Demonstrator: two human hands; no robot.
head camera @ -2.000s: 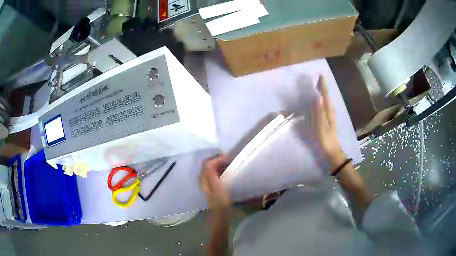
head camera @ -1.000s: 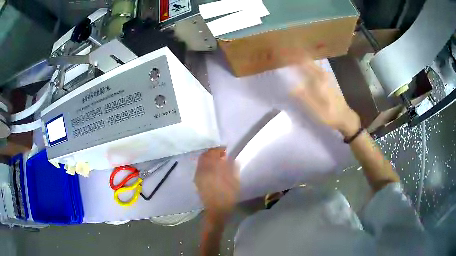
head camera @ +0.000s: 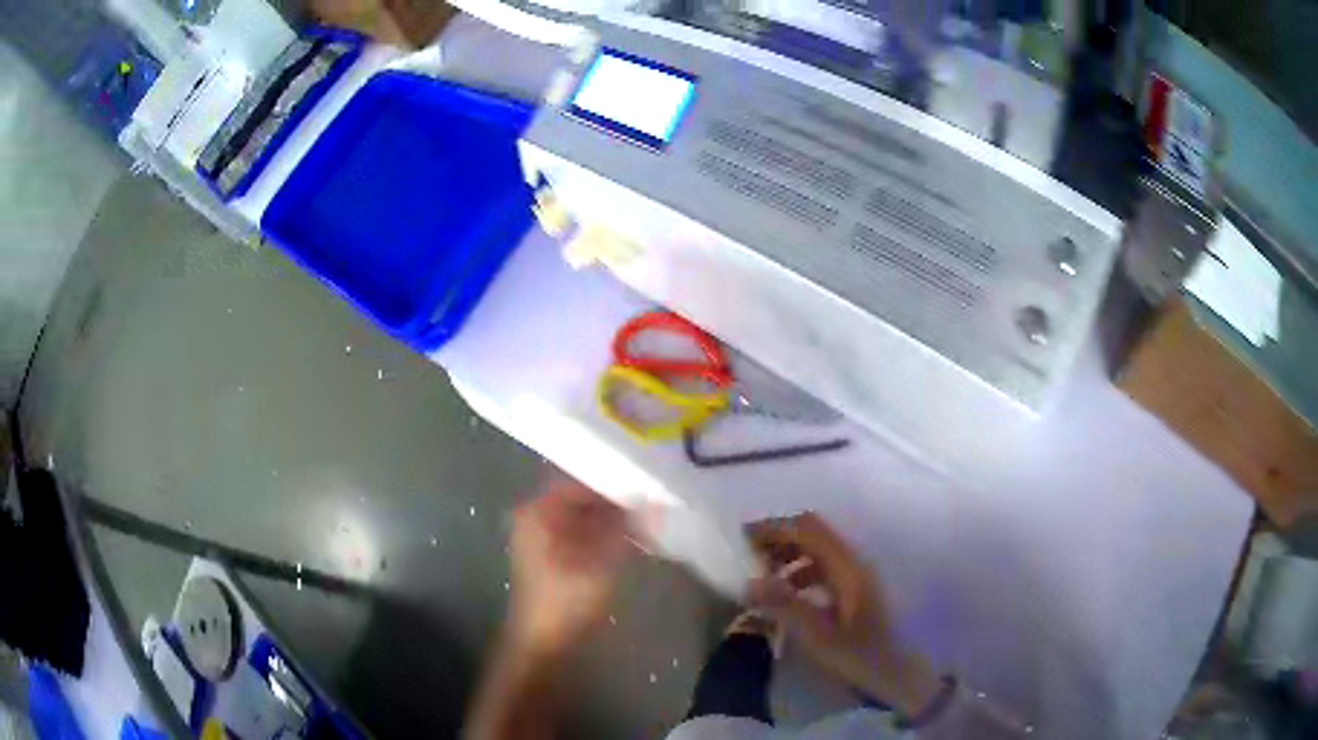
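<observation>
A bright white strip lies along the bench's front edge, blurred. My right hand, with a dark band at the wrist, has curled fingers at the strip's right end and appears to grip it. My left hand is badly blurred, just off the bench edge beside the strip; its fingers and any contact cannot be made out. Scissors with one red and one yellow handle loop lie on the white-covered bench, with a black hex key beside them.
The white cutting machine with a grey panel stands behind the scissors. A blue plastic tray is to its left. A cardboard box with white strips on it is at right. Grey floor shows at lower left.
The view has swung left and turned, so the box moved to the right rim. The curved white strip from mid-bench now appears at the front edge, with both hands near it.
</observation>
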